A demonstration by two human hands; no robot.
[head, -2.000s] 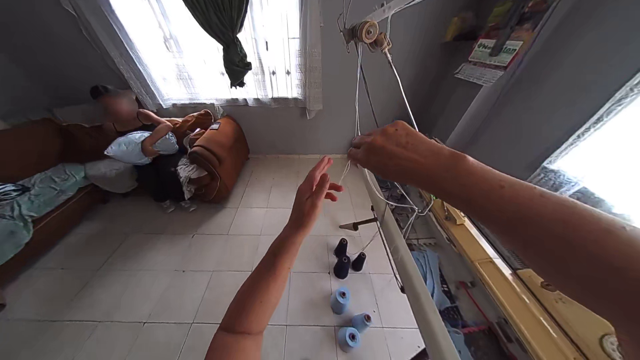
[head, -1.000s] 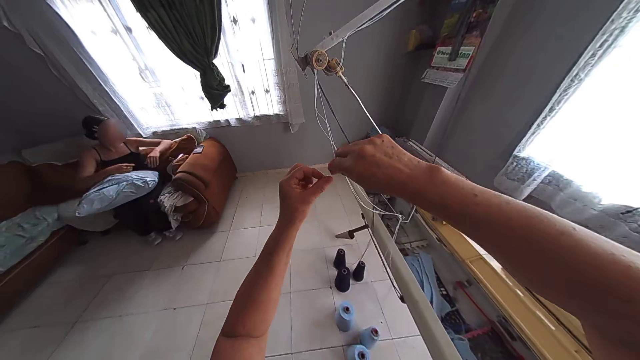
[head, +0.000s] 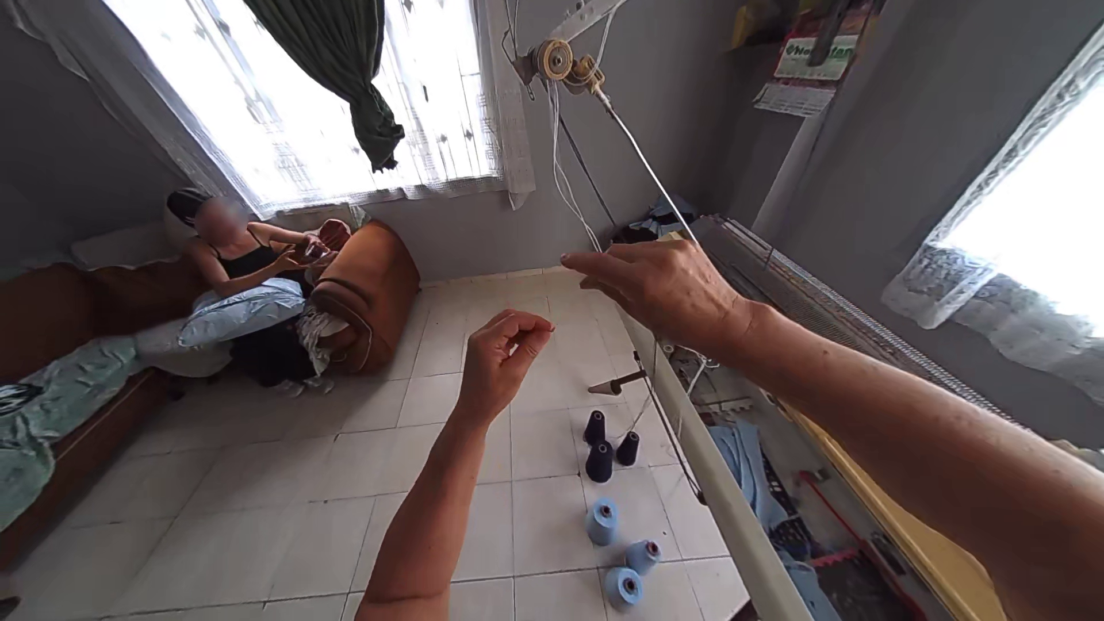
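My left hand [head: 503, 355] is raised over the tiled floor, thumb and forefinger tips pinched together; a thread between them is too fine to make out. To its right, my right hand [head: 660, 278] is held palm down near white yarn strands [head: 565, 185], its forefinger pointing left; whether it holds a strand cannot be told. The strands hang from a yarn tension unit with a round dial [head: 554, 59] on a metal arm above. Below the hands, dark blue yarn cones [head: 599, 462] and light blue yarn cones [head: 602, 522] stand on the floor.
A pale machine rail [head: 724, 483] runs beneath my right hand, beside a long knitting machine bed [head: 828, 302]. An empty cone holder [head: 606, 387] sticks out from the rail. Blue knitted fabric [head: 749, 466] hangs behind it. At left, a person [head: 246, 259] sits on a brown sofa [head: 366, 289].
My left hand's fingers, spread two seconds ago, have come together at the tips. My right hand's forefinger now extends to the left. The seated person's hands have moved together. The view has shifted.
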